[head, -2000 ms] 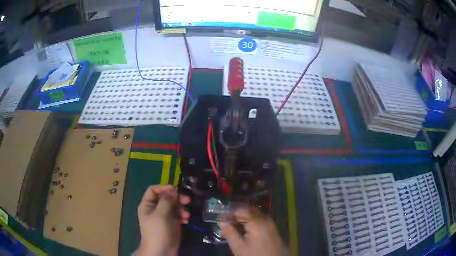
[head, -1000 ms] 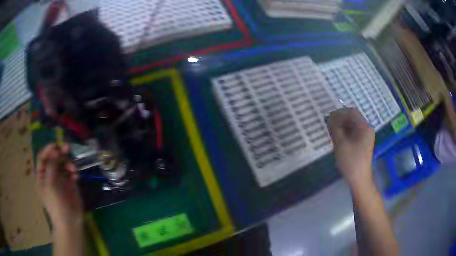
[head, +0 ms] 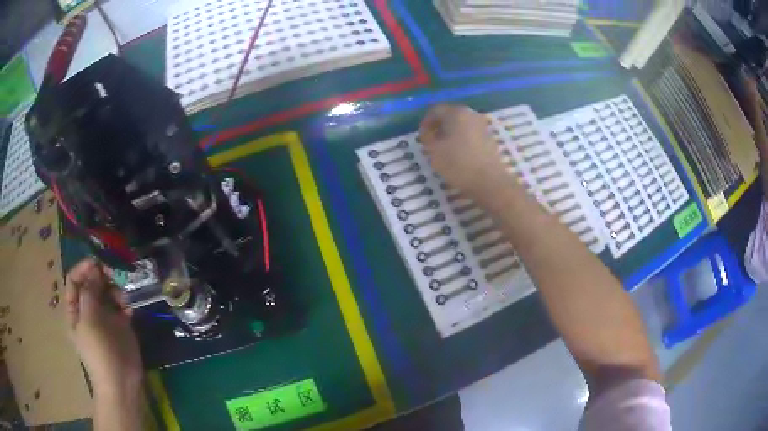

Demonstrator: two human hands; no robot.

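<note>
The black test fixture (head: 126,160) stands at the left, its red-gripped clamp handle (head: 63,50) upright. My left hand (head: 97,307) is at the fixture's front left, fingertips at the clear plastic block (head: 145,290) beside the round silvery seat (head: 195,307); its hold is partly hidden. My right hand (head: 459,151) is over the upper left part of the near parts tray (head: 446,324), fingers bent downward. Its fingertips are blurred, and I cannot tell whether they hold a part. The tray has rows of dumbbell-shaped slots with dark-ended parts.
A second slotted tray (head: 623,177) adjoins at the right. A rear dotted tray (head: 278,50) and stacked trays (head: 505,17) lie behind. A brown cardboard sheet (head: 34,337) with dark parts is at far left. A blue stool (head: 707,282) stands right, beside a person's sleeve (head: 760,240).
My view has swung right since the first frame. My right hand has left the fixture and moved from the right tray to the near tray's upper left. My left hand stays at the fixture.
</note>
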